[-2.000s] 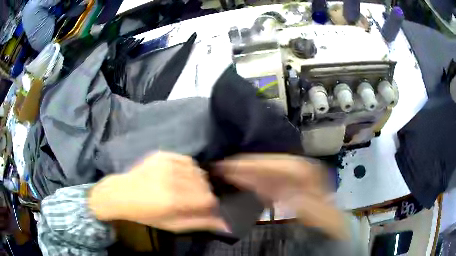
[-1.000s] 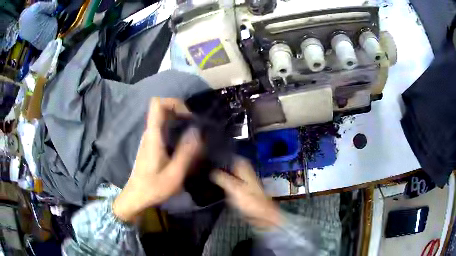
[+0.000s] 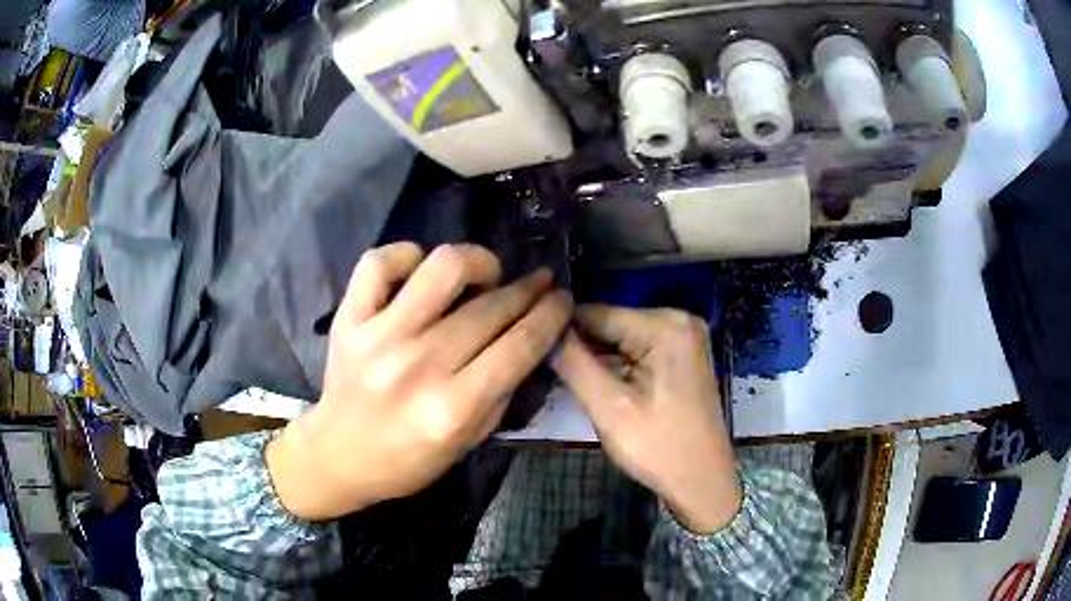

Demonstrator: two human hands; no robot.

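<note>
The grey garment body [image 3: 276, 211] lies heaped left of the overlock machine [image 3: 740, 217] and runs toward its needle area. A black band [image 3: 440, 217] is at the needle area, below the head's left end. My left hand [image 3: 417, 370] lies over the dark cloth, fingertips pressing it near the presser foot. My right hand [image 3: 652, 393] pinches the dark cloth's edge, its fingertips meeting those of my left hand. The needle itself is hidden in shadow, and much of the band is under my left hand.
The blue scrap tray [image 3: 769, 335] with black trimmings [image 3: 763, 288] is right of my right hand. Dark cut pieces [image 3: 1036, 270] lie at the table's right end. A black phone-like rectangle [image 3: 968, 508] and red scissors handles [image 3: 1012, 583] are in the drawer at lower right.
The machine appears larger and closer. Both hands have come together at the needle area, with the black band now flat beneath the head instead of bunched up in my hands.
</note>
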